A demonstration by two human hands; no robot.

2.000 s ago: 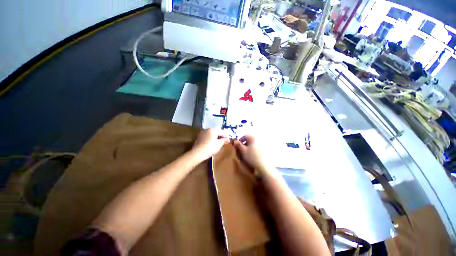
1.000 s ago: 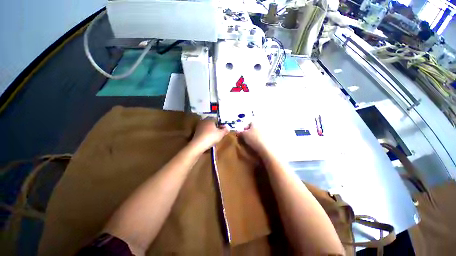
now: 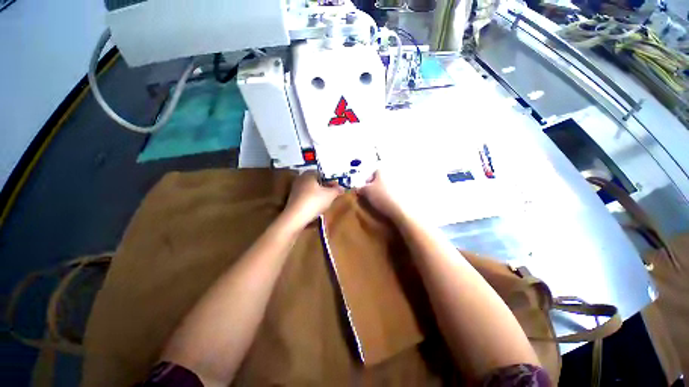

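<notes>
A large brown tote bag body (image 3: 189, 234) lies across the table's front edge and hangs toward me. A narrow brown panel (image 3: 374, 295) with a pale raw edge hangs between my forearms. My left hand (image 3: 310, 195) grips the fabric just left of the needle area (image 3: 344, 181) of the white sewing machine head (image 3: 340, 98). My right hand (image 3: 375, 192) grips the fabric just right of it. The fingertips are close together and partly hidden by the head. Thin brown straps (image 3: 57, 302) hang at the far left, and others (image 3: 582, 310) at the lower right.
A white box (image 3: 196, 30) with a pale hose stands at upper left, above a green sheet (image 3: 196, 113). On the white table (image 3: 521, 181) lie a small dark piece (image 3: 459, 176) and a thin red-and-dark tool (image 3: 487, 162). Another brown bag (image 3: 672, 302) is at the right edge.
The view has tilted down and moved closer to the machine head, so the screen is out of view. Both hands still grip the fabric at the needle area.
</notes>
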